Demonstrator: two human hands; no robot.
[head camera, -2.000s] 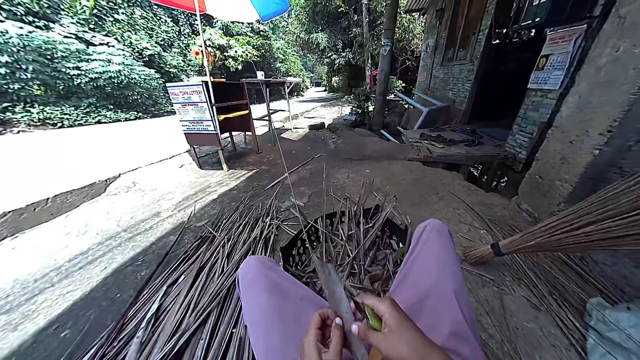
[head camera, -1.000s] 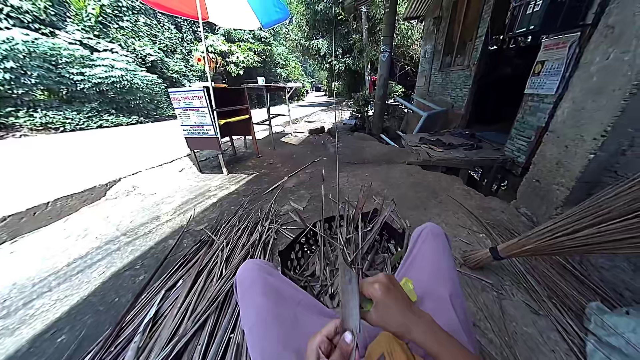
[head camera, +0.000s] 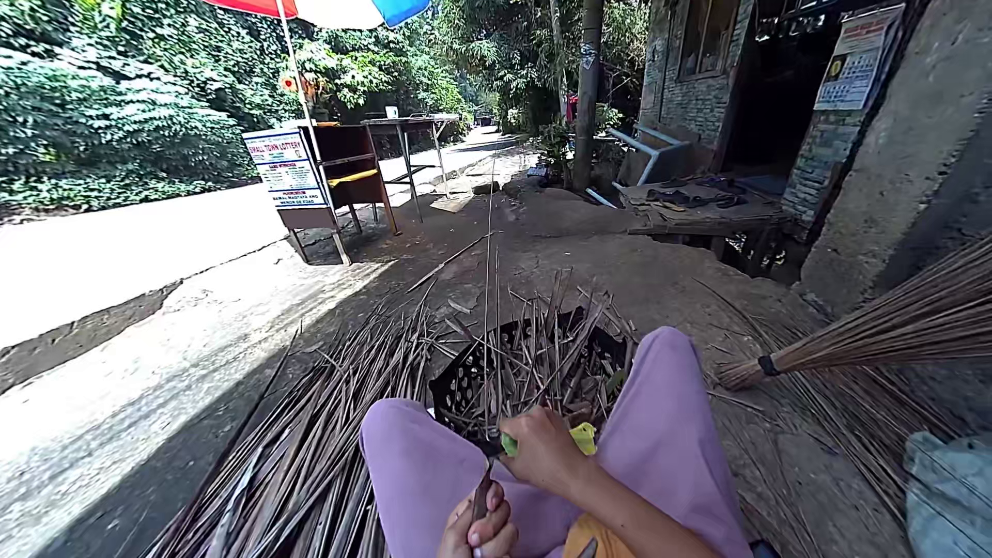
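My left hand (head camera: 482, 523), low in the view, grips a dry brown palm leaf strip (head camera: 482, 492) whose thin midrib rises away from me. My right hand (head camera: 539, 449), just above and to the right, is closed on a green handle (head camera: 508, 444); a dark blade seems to lie against the strip, though its shape is unclear. Beyond the hands, between my knees, a black perforated plastic basket (head camera: 459, 387) holds dry leaf scraps (head camera: 535, 364). To its left lies a large pile of dry palm leaves (head camera: 325, 434). Yellow material (head camera: 583, 438) shows beside my right wrist.
At the right, a bundle of thin midribs (head camera: 876, 318) is bound with a dark band near loose ribs on the ground. A pale plastic sack (head camera: 949, 496) sits at the lower right. Farther off stand a wooden stand with a sign (head camera: 287, 174) and a low wooden platform (head camera: 697, 209).
The wide, flat leaf between my hands in the earlier frames now shows as a narrow strip with a thin rib. My right hand has moved from beside the leaf to above my left hand.
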